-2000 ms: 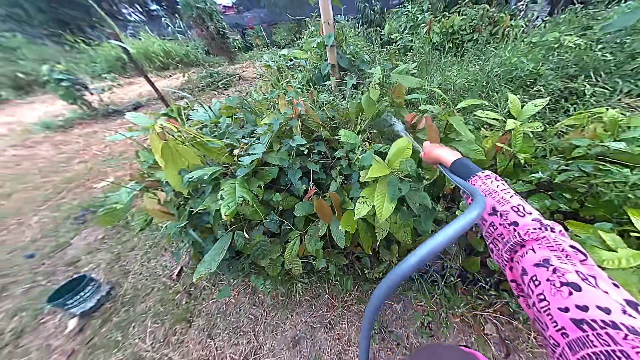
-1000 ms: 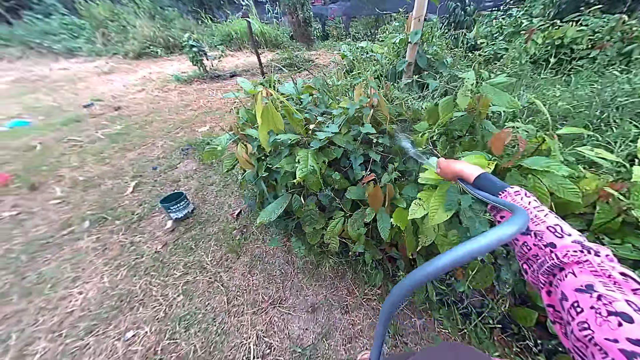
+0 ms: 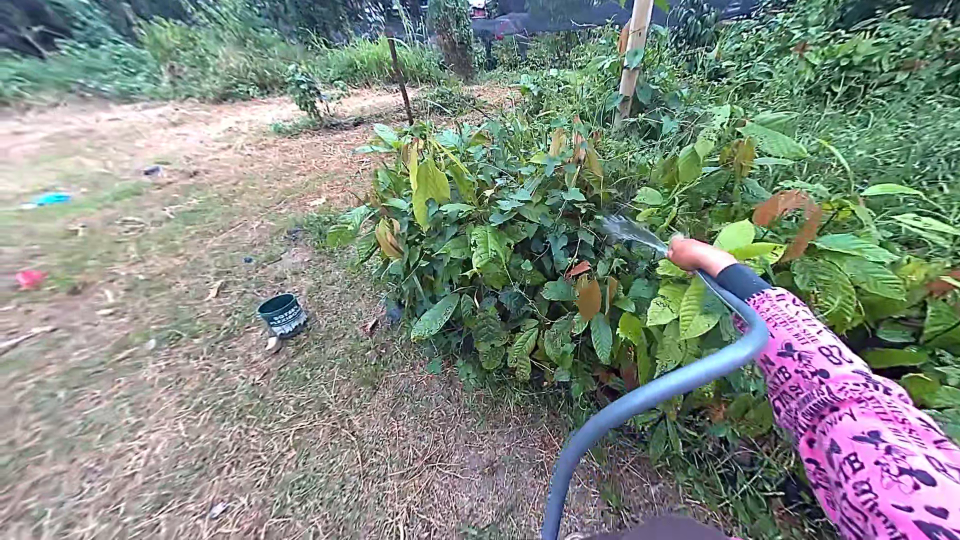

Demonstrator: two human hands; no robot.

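Note:
My right hand [image 3: 700, 256], at the end of a pink printed sleeve with a dark cuff, is closed around the end of a grey-blue garden hose [image 3: 652, 394]. A spray of water [image 3: 631, 231] leaves the hose end toward the left, onto the leafy plants [image 3: 517, 247]. The hose bends below my wrist and runs down to the bottom edge of the view. Broad green, yellowish and brown leaves stand around and behind my hand. My left hand is not in view.
A dark green pot [image 3: 283, 315] with a pale printed band sits on the dry grass at left. A pale wooden post [image 3: 634, 60] rises behind the plants, and a thin dark stake [image 3: 400, 81] stands farther left. Red [image 3: 31, 279] and blue [image 3: 51, 199] scraps lie at far left.
The view has turned to the left, so more of the ground shows. Water keeps spraying from the hose in my right hand.

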